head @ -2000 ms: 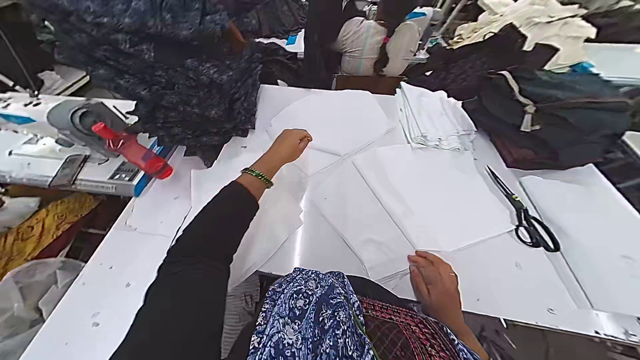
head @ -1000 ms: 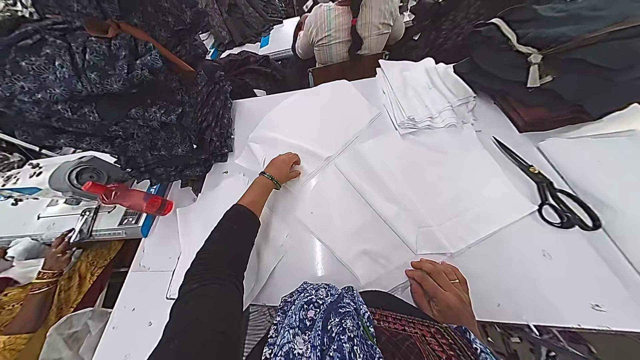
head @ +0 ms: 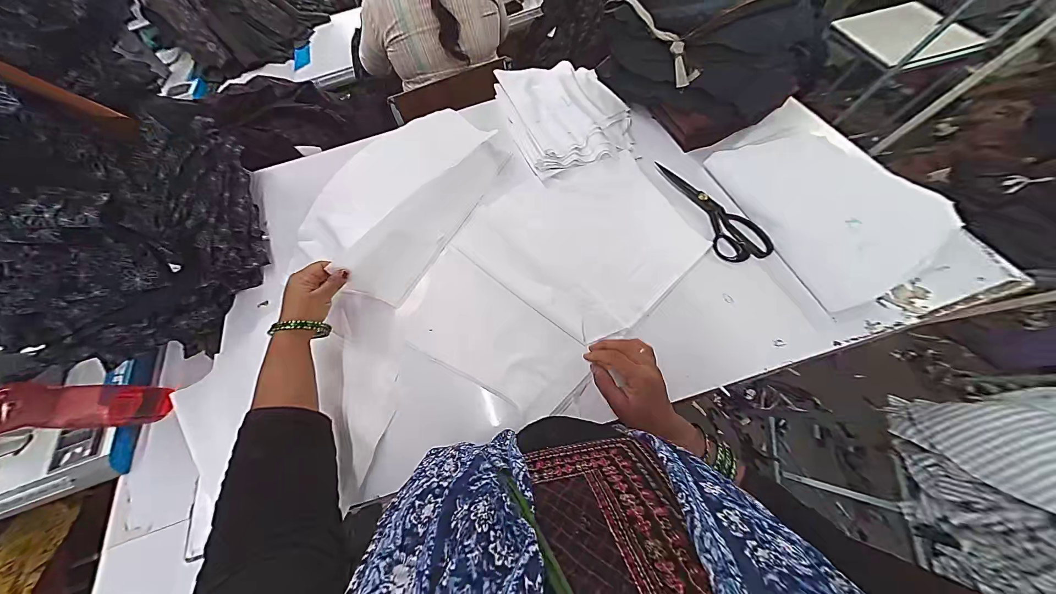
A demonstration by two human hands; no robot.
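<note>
My left hand (head: 312,295) pinches the near left corner of a white fabric piece (head: 404,206) at the table's left side. My right hand (head: 631,384) has its fingertips on the near corner of another white fabric piece (head: 586,239) in the middle; whether it grips the corner cannot be told. A further white sheet (head: 487,330) lies partly under that middle piece. Beyond stands a folded stack of white cloth (head: 565,120). Black-handled fabric shears (head: 718,216) lie on the white table, right of the middle piece. More white pieces (head: 367,388) lie near my left forearm.
A white sheet (head: 833,206) covers the table's right end. Dark patterned fabric (head: 124,214) is heaped at the left, above a red bottle (head: 91,406) by a sewing machine. A person (head: 433,41) sits beyond the far edge. Dark cloth (head: 718,66) lies behind the shears.
My left hand now holds up the corner of the left fabric piece, which lay flat earlier. My right hand stays by the middle piece's near corner. The view has swung to the right.
</note>
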